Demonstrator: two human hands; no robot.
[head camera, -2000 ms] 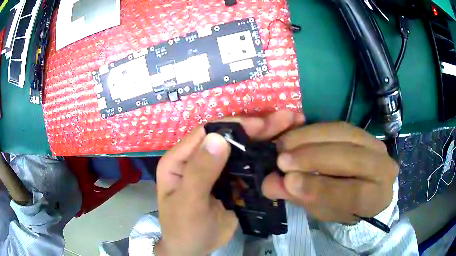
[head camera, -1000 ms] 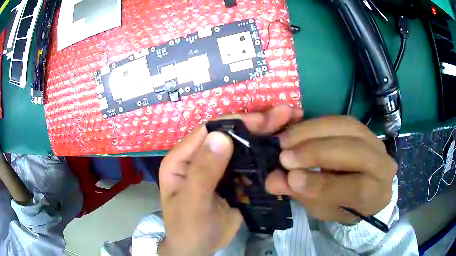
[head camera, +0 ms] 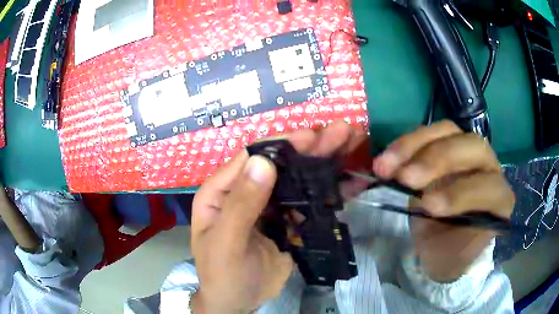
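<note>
My left hand (head camera: 236, 239) grips a black plastic housing (head camera: 315, 211) above the lap, thumb on its upper end and fingers behind it. The housing is tilted and shows small gold contacts and an orange-brown patch in its middle. My right hand (head camera: 453, 196) holds dark tweezers (head camera: 423, 211), blurred, with their two arms apart and the tips pointing left at the housing's right edge. Whether the tips touch the housing or hold anything cannot be told.
A long circuit board (head camera: 227, 86) lies on red bubble wrap (head camera: 98, 156), with a white-edged sheet (head camera: 116, 27) behind it. A black electric screwdriver (head camera: 450, 67) and a dark panel (head camera: 544, 80) are right. White-framed strips (head camera: 30, 55) lie left. Another person's arm (head camera: 18, 224) shows lower left.
My right hand has moved right, away from the housing, and the tweezers have swung into view from the housing's upper end. The left hand still holds the housing. The view has shifted slightly.
</note>
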